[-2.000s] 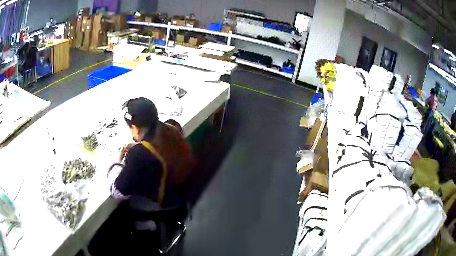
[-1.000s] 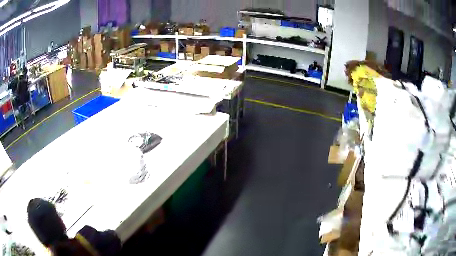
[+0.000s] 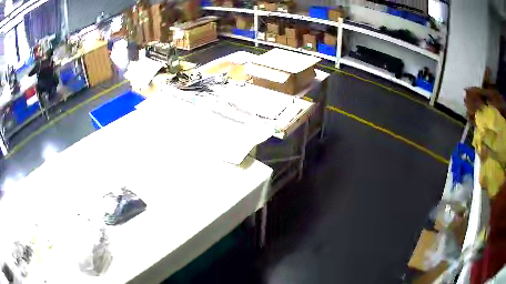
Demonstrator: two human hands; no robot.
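Note:
Neither of my hands is in the picture. Nearest in front of me on the left is a long white worktable (image 3: 211, 194). A dark, shiny crumpled bag (image 3: 126, 208) lies on it. A clear plastic bag (image 3: 97, 256) lies nearer to me, and small blurred items (image 3: 22, 255) lie at the lower left edge.
Grey floor with yellow lines runs right of the table. Ahead stand a second table with a cardboard box (image 3: 280, 77), a blue tub (image 3: 116, 108) and white shelves with black bundles (image 3: 377, 60). Yellow material (image 3: 491, 144) and cartons line the right edge. A person (image 3: 47, 80) is far left.
The view has moved forward along the aisle. The seated person at the table and the white wrapped bundles on the right have left the picture. The far tables and shelves look nearer.

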